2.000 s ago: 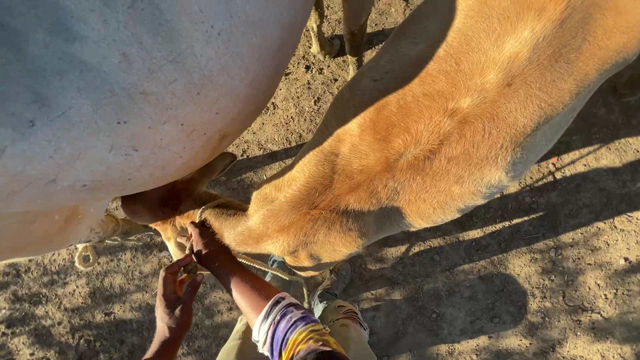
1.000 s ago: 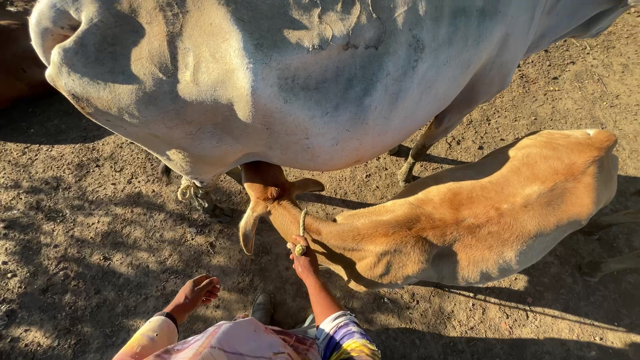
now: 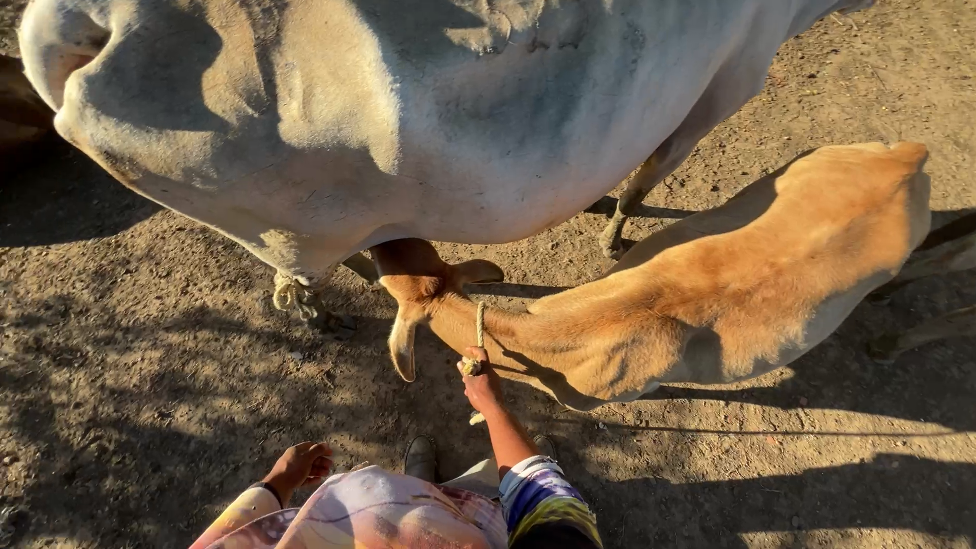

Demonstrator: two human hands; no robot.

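My right hand is closed on the knotted rope that loops around the neck of a tan calf. The calf's head reaches under the belly of a large pale grey cow, so its muzzle is hidden. Low in the view, my left hand hangs in front of my patterned clothing, its fingers loosely curled and apart, touching neither animal. A short rope end shows below my right wrist.
Another rope is wound around the cow's leg at left. The cow's hind leg stands behind the calf's neck. My shoe is on the dry dirt ground. Part of a brown animal shows at the left edge.
Two seconds ago both my hands were together at the calf's neck rope; my left hand has since come away from it. My right hand has stayed at the rope. The view has shifted widely.
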